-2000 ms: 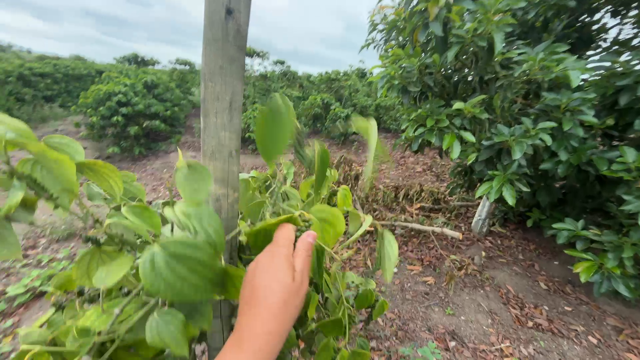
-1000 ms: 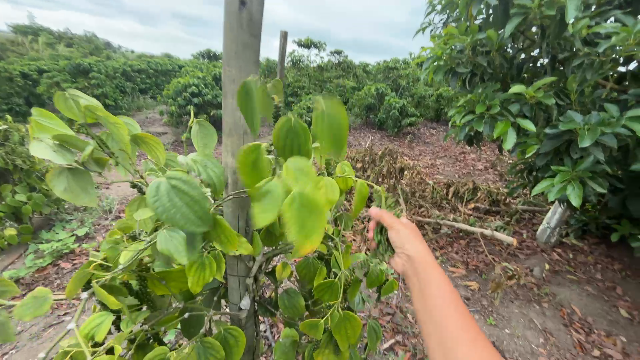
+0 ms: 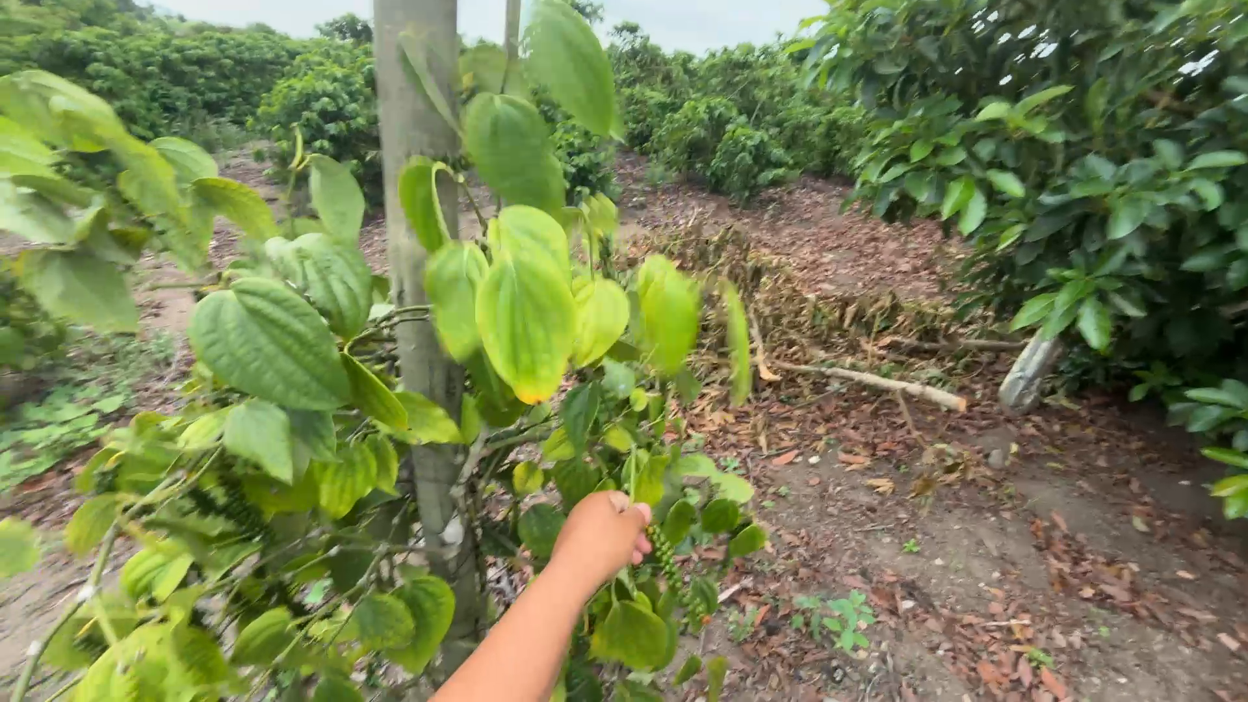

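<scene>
My left hand (image 3: 603, 534) reaches up from the bottom centre into a leafy pepper vine (image 3: 526, 322). Its thumb and fingers are closed on a thin green part of the vine; the exact part is mostly hidden by the fingers. Just right of the fingertips hangs a spike of green peppercorns (image 3: 667, 561). More green spikes (image 3: 234, 502) show among the leaves at the left. The vine grows around a grey wooden post (image 3: 414, 127). Broad yellow-green leaves hang above the hand, some blurred. My right hand is out of view.
Behind the vine lie a cut branch (image 3: 877, 382) and a heap of dried brown plants (image 3: 829, 312). A leafy tree (image 3: 1102, 195) stands at the right beside a leaning pale stump (image 3: 1030, 375). Leaf litter (image 3: 975, 507) covers much of the soil. Green bushes line the back.
The right hand, at the vine's right side one second ago, has left the view. My left hand is now in the vine, lower among the leaves. The view has moved closer to the vine.
</scene>
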